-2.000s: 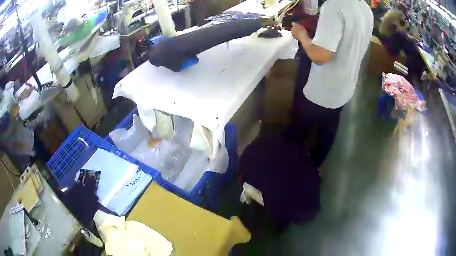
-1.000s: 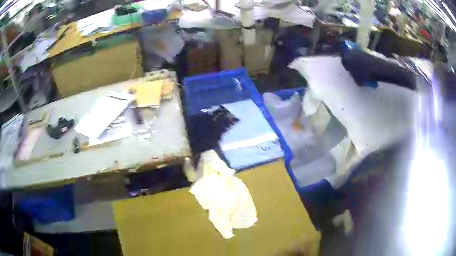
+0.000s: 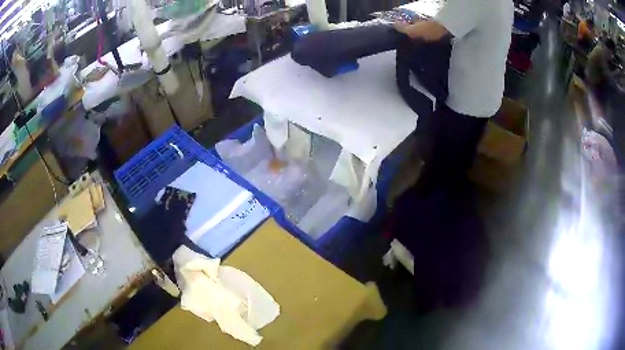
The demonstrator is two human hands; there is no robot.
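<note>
Neither of my hands is in the picture. Nearest in front of me is a yellow-covered surface (image 3: 308,287) with a crumpled cream cloth (image 3: 223,294) on it. Beyond it, a blue crate (image 3: 161,160) holds a dark piece (image 3: 164,222) and a light blue sheet or packet (image 3: 223,208). Another blue crate, beside it to the right, holds translucent plastic bags (image 3: 288,181).
A desk (image 3: 109,263) with papers (image 3: 51,256) stands at the left. A white-covered table (image 3: 329,102) bears a long dark garment (image 3: 349,48). A person in a light shirt (image 3: 480,65) stands at its right, hands on dark cloth. A carton (image 3: 504,147) is behind.
The view swung left to the desk, then back right. Compared with the oldest frame, the person at the white table now leans over and handles dark cloth.
</note>
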